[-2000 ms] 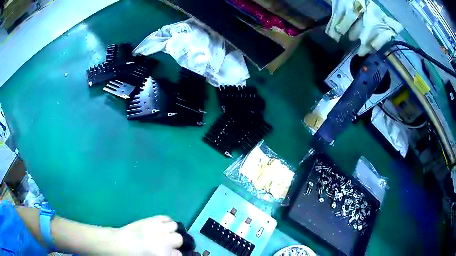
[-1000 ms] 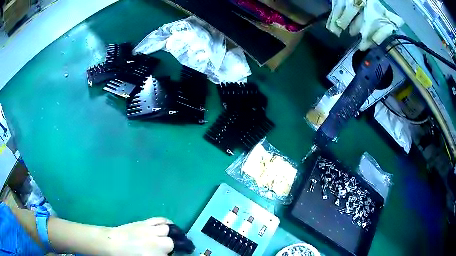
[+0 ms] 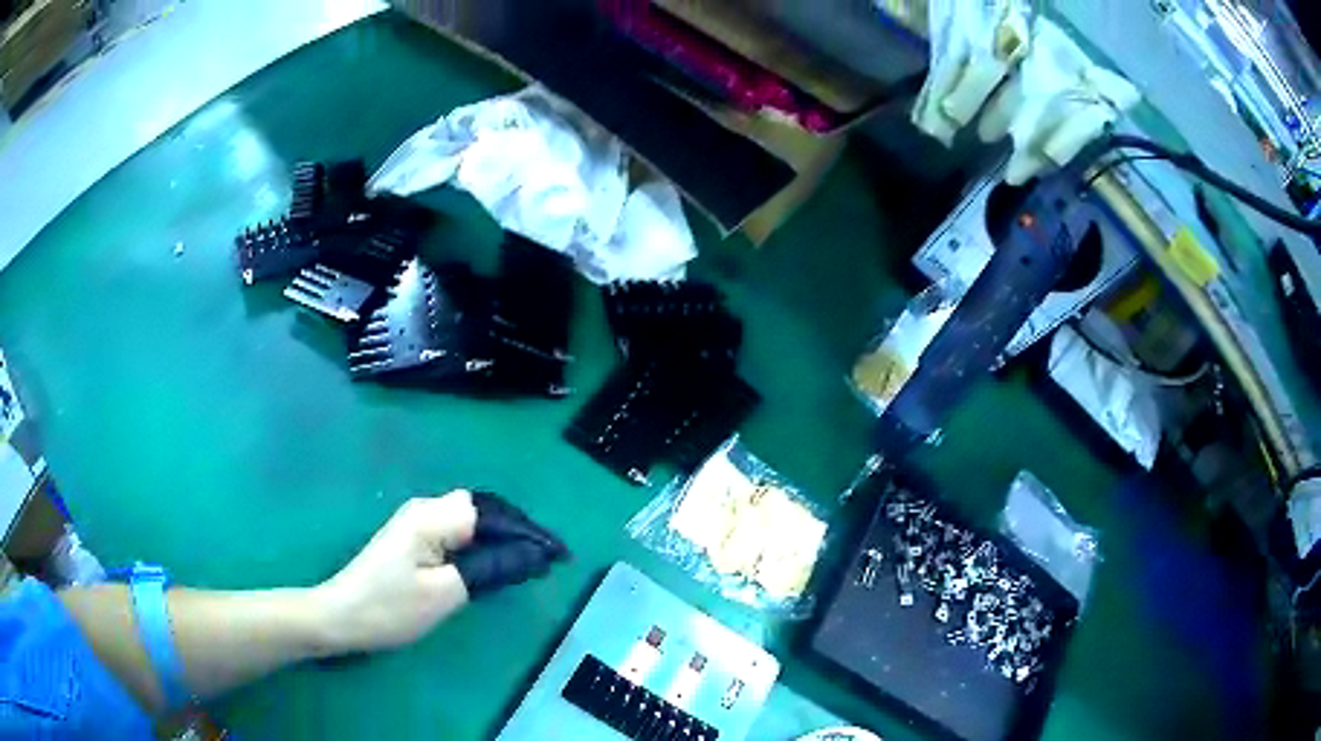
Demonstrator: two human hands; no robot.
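My left hand, with a blue band on the wrist, is at the lower left. It holds a black heat sink just above the green mat; its far end points right and looks blurred. The pale green jig lies to the right of the hand, cut by the bottom edge. A black comb-like part and small metal parts sit in it. My right hand is not in view.
Black heat sinks lie in a pile behind. A bag of cream pads, a black tray of silvery pieces and a hanging electric screwdriver are at the right. A crumpled plastic bag and carton stand behind.
My left hand has moved up and away from the bottom edge with the black heat sink in it. The whole view has shifted slightly.
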